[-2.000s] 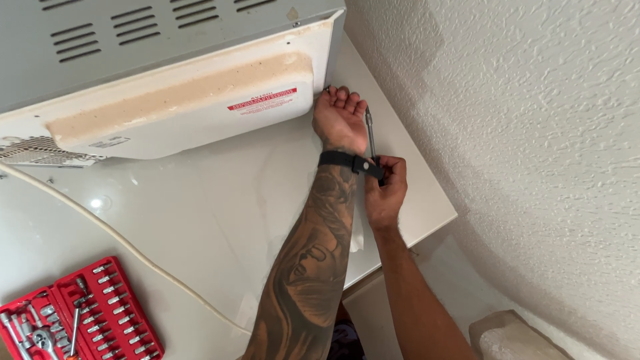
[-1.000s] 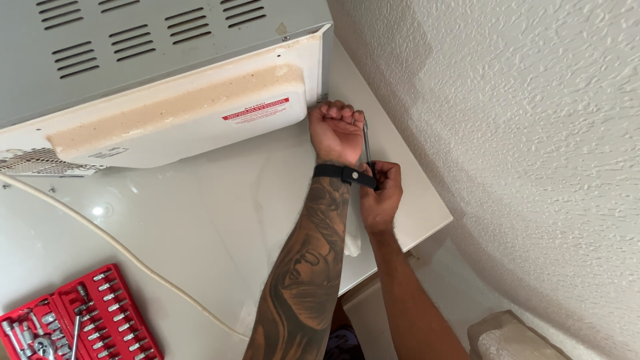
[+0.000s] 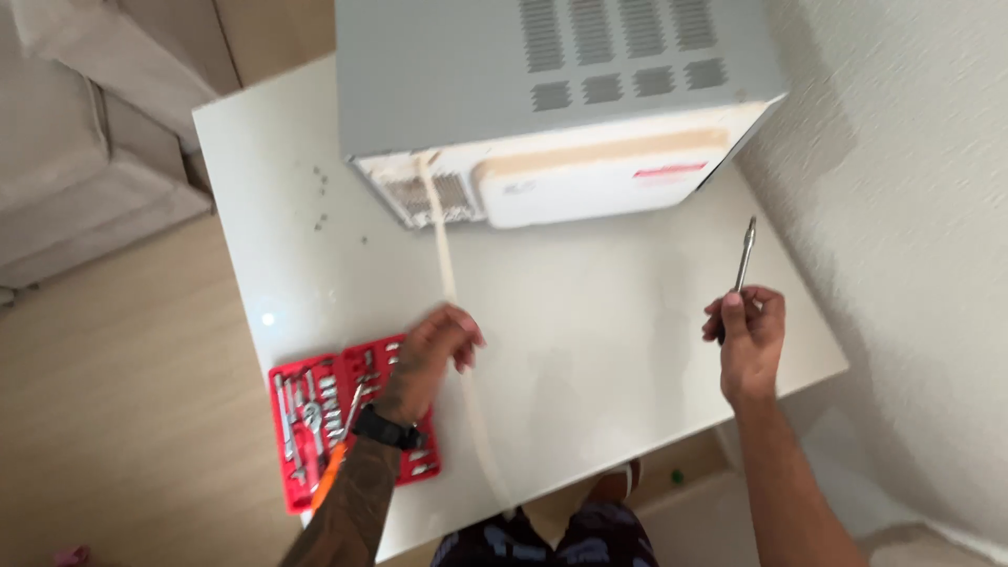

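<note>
My right hand (image 3: pixel 748 331) grips a screwdriver (image 3: pixel 746 250) with a metal shaft, its tip pointing away from me. My left hand (image 3: pixel 445 339), with a black band on the wrist, hovers beside the power cord (image 3: pixel 439 236), over the edge of the red socket set case (image 3: pixel 285 441). Its fingers are curled, and whether anything small is between them cannot be told. The grey microwave oven (image 3: pixel 449 79) stands at the back of the white table (image 3: pixel 583 339), its white rear panel (image 3: pixel 583 193) facing me. A screwdriver with an orange handle (image 3: pixel 329 476) lies on the case, partly behind my left forearm.
Several small screws (image 3: pixel 321 181) lie scattered on the table left of the microwave. A textured wall (image 3: pixel 913 197) borders the right side. A beige sofa (image 3: pixel 94 157) stands at the upper left, beyond the table's edge. The cord runs down across the table to its front edge.
My left hand has left the microwave's right rear corner and moved left to the cord and case. My right hand, still holding the screwdriver, is now apart from it. The view has shifted widely.
</note>
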